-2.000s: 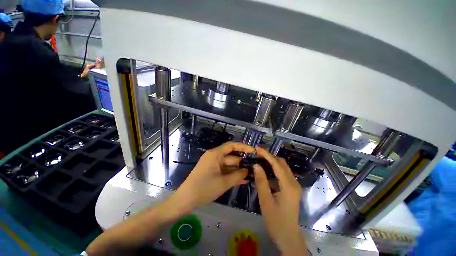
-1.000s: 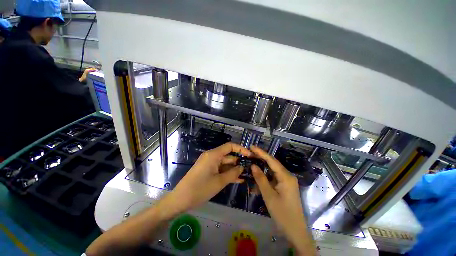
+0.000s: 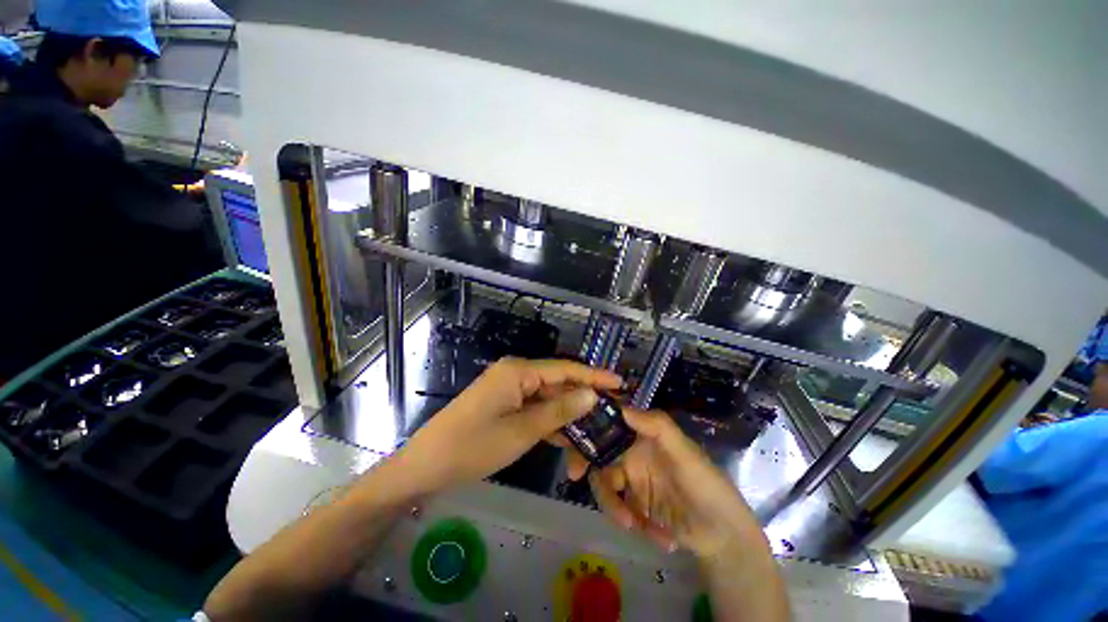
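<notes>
A small black squarish housing part [image 3: 600,433] with shiny details is held tilted in front of the press opening. My left hand [image 3: 516,413] grips its upper left side with thumb and fingers. My right hand [image 3: 668,486] holds its right and lower side, with the palm partly turned up and some fingers below the part. The fingers hide the part's edges. Behind the hands, a black press fixture [image 3: 516,331] stands on the left of the mirror-like base plate [image 3: 377,407], and another fixture [image 3: 699,386] stands on the right.
A black pocketed tray [image 3: 182,413] with some shiny parts lies at left. The front panel carries a green start button [image 3: 448,561] and a red emergency stop [image 3: 595,598]. Steel guide posts [image 3: 396,304] flank the opening. People are at far left and right.
The housing part has turned so its shiny face shows more. My right hand has opened out below and beside it, palm turned up. The person at left has shifted slightly.
</notes>
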